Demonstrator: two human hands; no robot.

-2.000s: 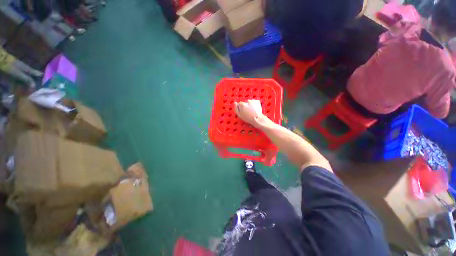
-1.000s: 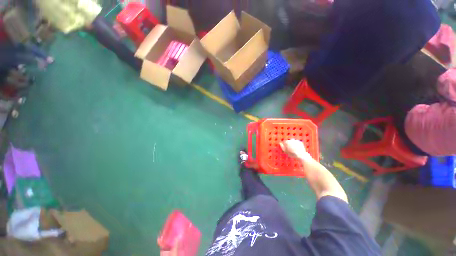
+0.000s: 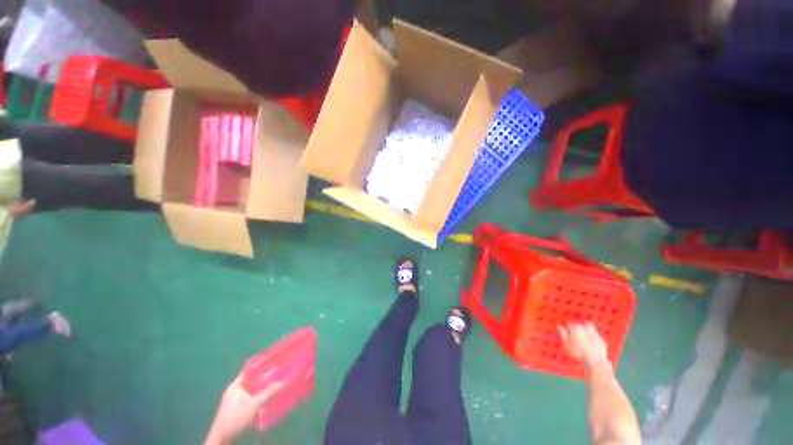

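Note:
My right hand (image 3: 584,342) is on the holed seat of a red plastic stool (image 3: 565,304), its fingers hooked in at the seat's middle. The stool is tilted, legs towards the upper left. My left hand (image 3: 245,401) holds a pink filled bubble pack (image 3: 283,378) at the lower left, over the green floor. An open cardboard carton (image 3: 185,225) ahead on the left holds several pink packs (image 3: 228,143). A second open carton (image 3: 346,126) beside it holds a silvery-white heap (image 3: 409,158).
A blue lattice crate (image 3: 496,152) is under and beside the second carton. Other red stools stand at the upper left (image 3: 96,94) and right (image 3: 578,156). People in dark clothes sit at the top and upper right (image 3: 713,113). A person's legs (image 3: 87,169) show at the left.
I have come nearer to the cartons, which now show larger. The stool in my right hand has turned and tilted. My left hand with the pink pack has come further into view.

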